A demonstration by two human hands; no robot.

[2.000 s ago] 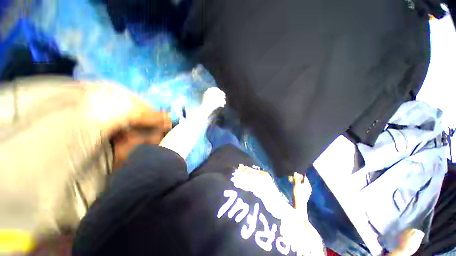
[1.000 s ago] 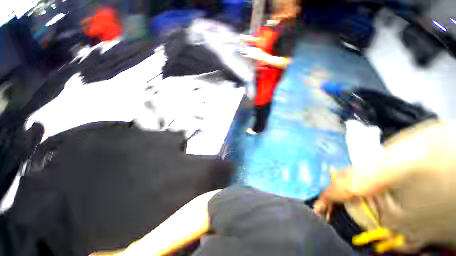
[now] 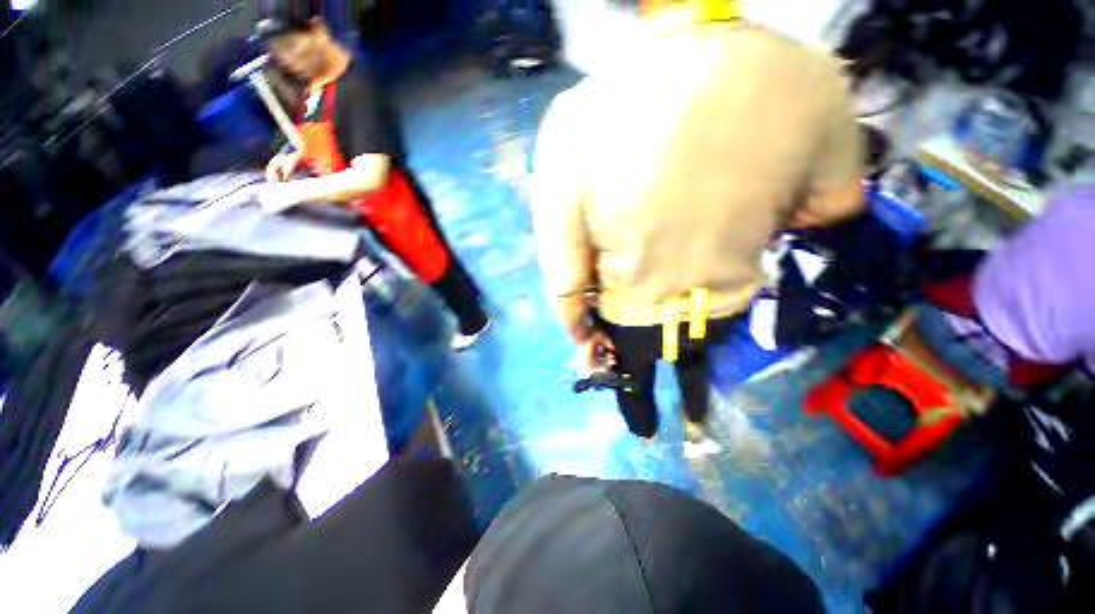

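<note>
Neither of my hands is in view. A rounded dark sleeve (image 3: 636, 546) fills the bottom centre, with a sliver of bare arm at its left edge; the hand beyond it is cut off by the frame. A black garment (image 3: 372, 534) lies at the near end of the table (image 3: 366, 396), at lower left. Light grey-blue garments (image 3: 228, 408) lie wrinkled beyond it, with more black cloth (image 3: 180, 300) among them.
A person in a red apron (image 3: 390, 204) stands at the table's far side, hands at grey cloth. A person in a beige top (image 3: 696, 156) stands on the blue floor (image 3: 492, 240). A red stool (image 3: 889, 408) and a person in purple (image 3: 1045, 276) are at right.
My view has swung right and up. The black garment has shifted to the lower left and is mostly cut off. The beige-topped person now appears upright at centre; my forearm has nearly left view.
</note>
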